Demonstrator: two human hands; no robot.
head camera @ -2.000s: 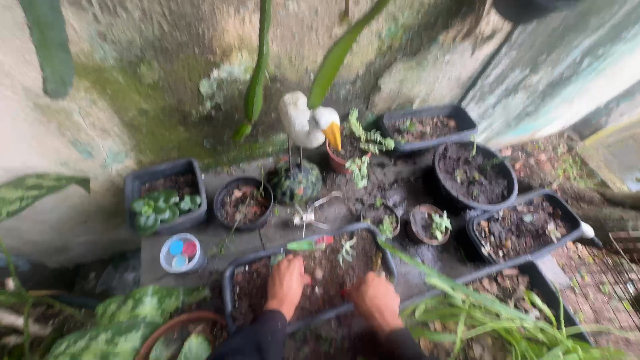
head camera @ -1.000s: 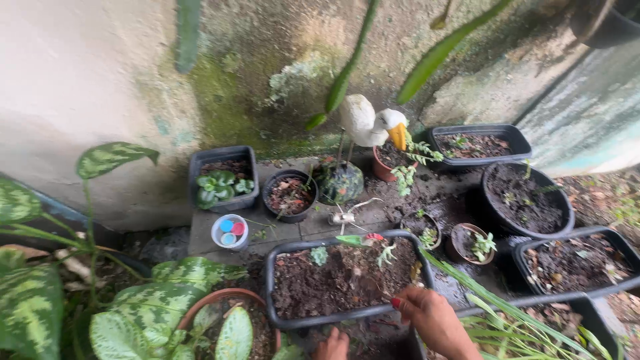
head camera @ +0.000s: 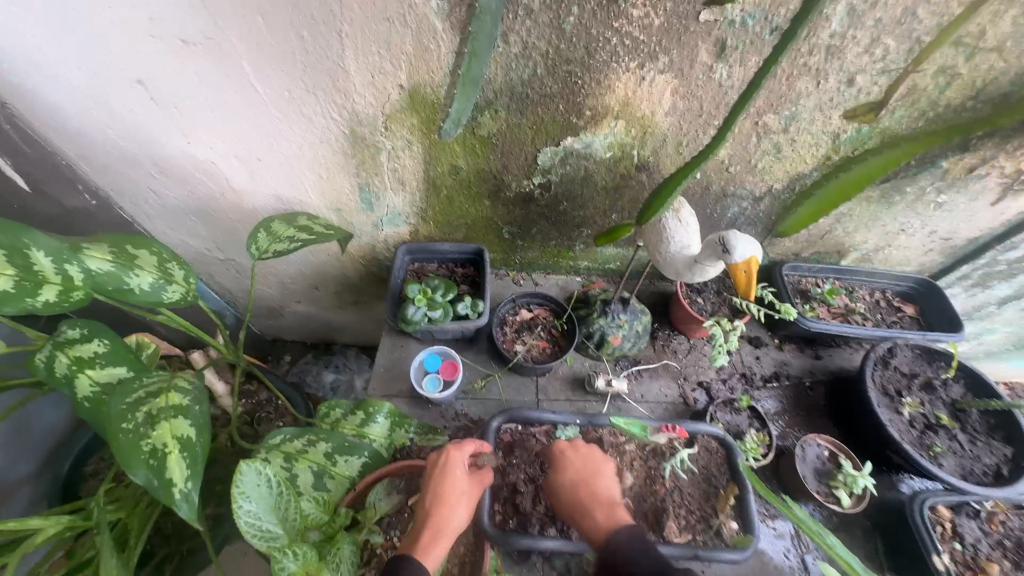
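Observation:
A black rectangular planter [head camera: 620, 546] of dark soil stands at the bottom centre. My left hand [head camera: 454, 484] is at its left rim, with a small brown clump pinched between thumb and fingertips; what the clump is, I cannot tell. My right hand [head camera: 582, 484] is inside the planter, fingers down at the soil and hidden from view, so whether it grips anything is unclear. Just above my right hand sits a small blue-green succulent [head camera: 568, 432]. A pale green succulent [head camera: 680, 462] grows farther right, near a green and red object [head camera: 652, 430] lying by the back rim.
Behind the planter are a plastic cup with coloured discs [head camera: 436, 374], a round black pot [head camera: 534, 332], a square succulent pot [head camera: 440, 326] and a white bird figure [head camera: 688, 248]. Small pots and larger planters [head camera: 944, 416] stand right. Variegated leaves [head camera: 160, 424] crowd the left; long green stems [head camera: 736, 120] hang above.
My right hand has moved from the planter's right front corner into its soil. My left hand has come up from below the front rim to the left rim. The view has shifted left.

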